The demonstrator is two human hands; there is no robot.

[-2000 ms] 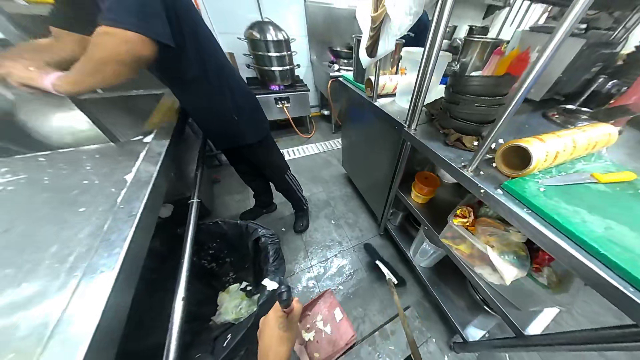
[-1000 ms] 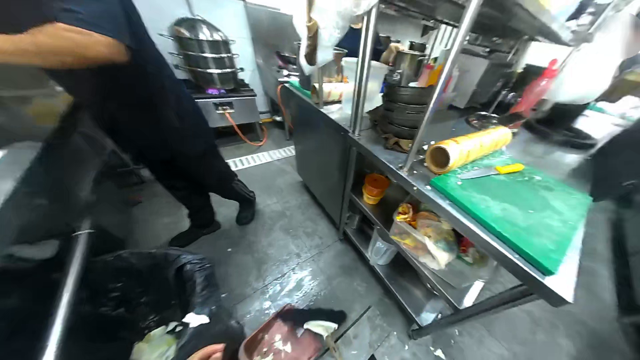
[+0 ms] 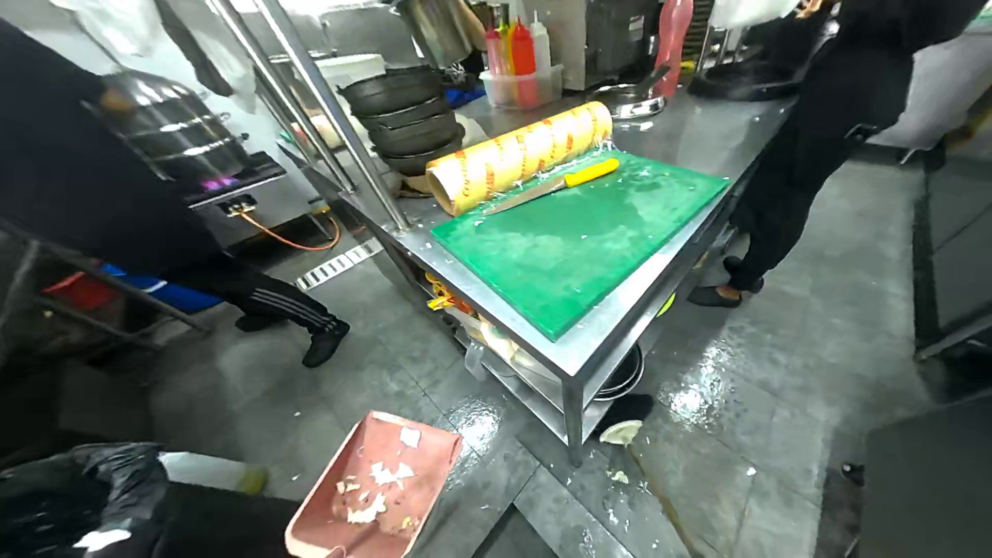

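Neither of my hands shows in this frame. A pink plastic dustpan (image 3: pixel 387 484) with pale food scraps and bits in it lies low in the view, its near end cut off by the bottom edge. To its left is a bin lined with a black plastic bag (image 3: pixel 116 484). A pale vegetable scrap (image 3: pixel 621 432) lies on the wet floor by the table leg, beside a dark object that may be the broom head. Smaller scraps are scattered nearby.
A steel table (image 3: pixel 570 364) holds a green cutting board (image 3: pixel 589 232), a yellow-handled knife (image 3: pixel 593 172), a roll of cling film (image 3: pixel 519 155) and stacked black pans (image 3: pixel 411 116). One person stands at the left near a steamer (image 3: pixel 174 124), another person (image 3: pixel 814 147) at the right.
The view has swung to the right. My hand near the dustpan handle, seen earlier, is out of view. The second person has come into view at the right.
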